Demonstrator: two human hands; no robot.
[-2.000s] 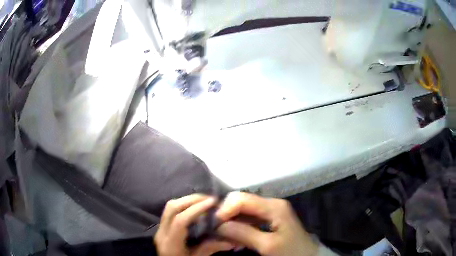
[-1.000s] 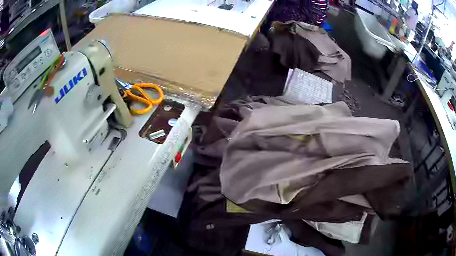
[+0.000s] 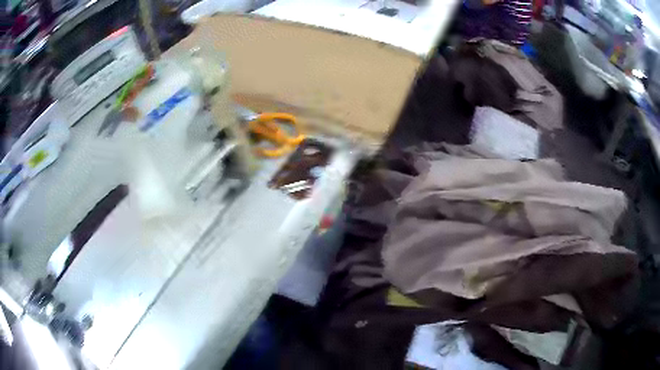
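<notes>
Neither of my hands is in the picture. The white sewing machine [image 3: 163, 108] with blurred blue lettering stands at the left, its white bed [image 3: 174, 267] running down to the lower edge. The needle area is small and blurred at the lower left. A heap of grey-brown cloth [image 3: 499, 209], paler on top and dark brown below, lies at the right of the machine. Scissors with orange handles [image 3: 276, 134] lie behind the machine head, beside a dark recessed tray [image 3: 302, 170] holding small pale pieces.
A brown board-like surface [image 3: 326, 72] lies behind the machine. A white paper pad [image 3: 505, 133] sits behind the cloth heap, with more brown cloth [image 3: 535, 90] beyond. A white sheet [image 3: 445, 347] lies at the bottom. Another worktable edge is at the far right.
The view has swung right from the needle area, and my hands with the dark cloth have left the picture. Since the last earlier frame, the scene has shifted rightward in view and blurred.
</notes>
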